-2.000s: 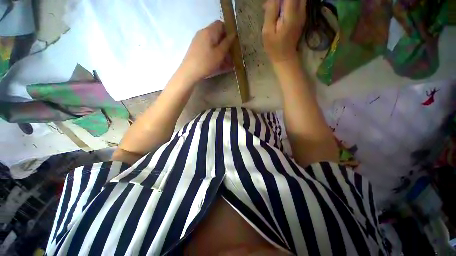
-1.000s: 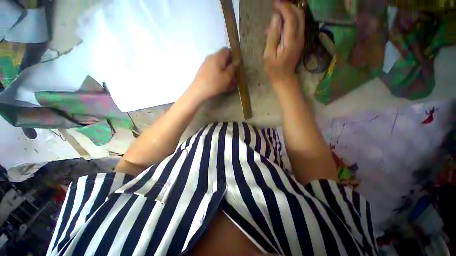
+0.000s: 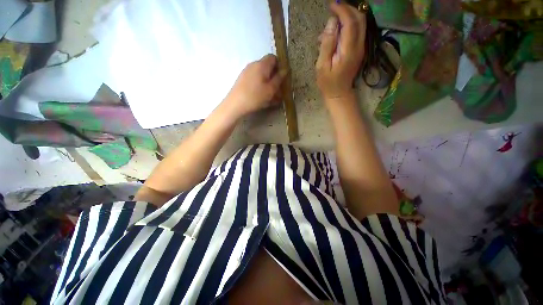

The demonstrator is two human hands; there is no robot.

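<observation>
A large bright white sheet (image 3: 184, 59) lies on the table, upper left of centre. A narrow brown-yellow ruler (image 3: 282, 65) lies near the sheet's right edge, with a thin white strip showing on its far right side. My left hand (image 3: 260, 86) is on the ruler's left edge near its lower half, fingers curled and partly hidden. My right hand (image 3: 340, 56) is right of the ruler, apart from it, with a thin blue-violet pen (image 3: 338, 28) between thumb and fingers. Dark shears (image 3: 376, 59) lie just right of my right hand.
Green and purple patterned scraps lie at the upper right (image 3: 411, 71) and at the left (image 3: 83, 119). Pale blue-grey pieces (image 3: 30, 21) are at the upper left. The worn worktable (image 3: 306, 44) shows between ruler and right hand. Shiny gold fabric (image 3: 506, 9) is at the upper right.
The view has shifted, so table things sit lower than two seconds ago. My left hand stays at the ruler. My right hand remains right of it, with small finger movement.
</observation>
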